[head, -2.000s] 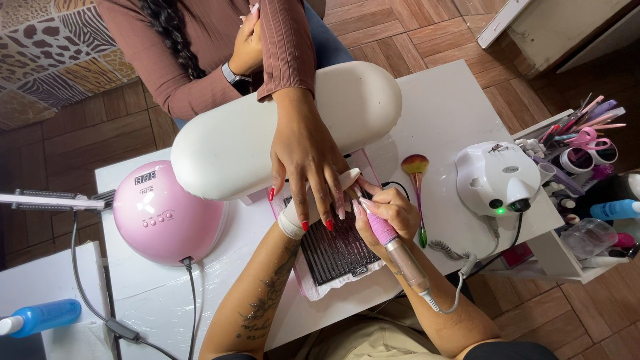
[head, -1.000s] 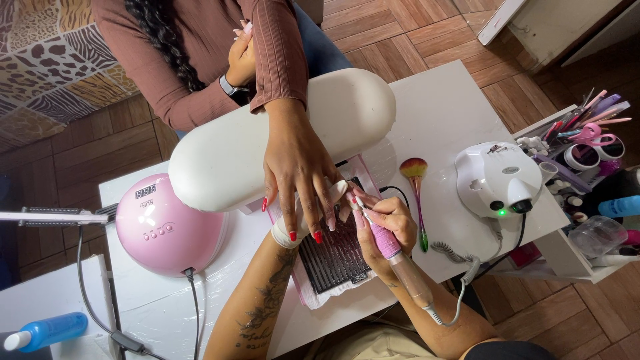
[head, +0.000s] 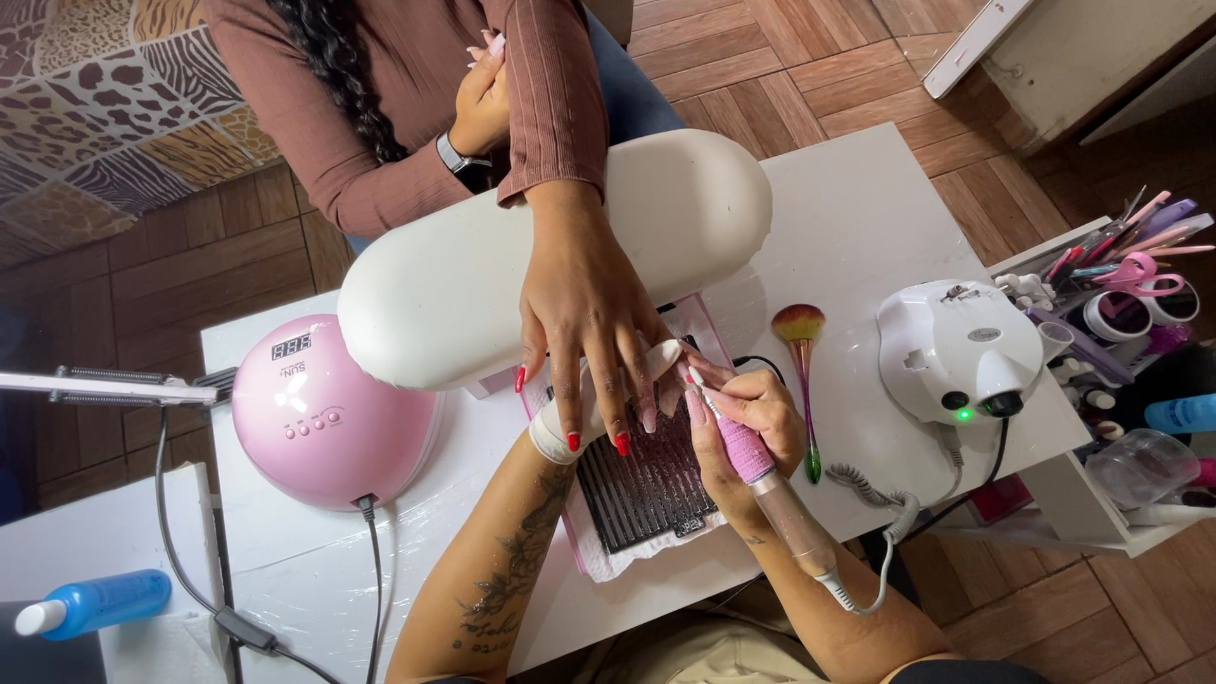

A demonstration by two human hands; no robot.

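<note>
My left hand [head: 608,385], in a white glove, is mostly hidden beneath the client's hand [head: 589,294] and supports its finger near the little-finger side. My right hand [head: 750,427] grips a pink-wrapped electric nail drill [head: 746,451], its bit close to that fingertip. Red polish shows on some of the client's nails; others look pale. The client's wrist lies across a white padded armrest [head: 684,204]. Below the hands is a black-grilled dust collector [head: 627,494] on a white towel. A fluffy brush [head: 803,370] with a multicoloured handle lies right of my right hand.
A pink nail lamp [head: 323,418] stands at left, the white drill unit [head: 955,356] with a lit green light at right, its coiled cord [head: 888,513] leading to the drill. Beyond are a tool-filled organizer [head: 1121,294] and a blue bottle [head: 109,605]. The client's other arm is folded behind the armrest.
The drill and my right hand have shifted slightly around the client's fingertips. My left hand stays beneath the client's hand.
</note>
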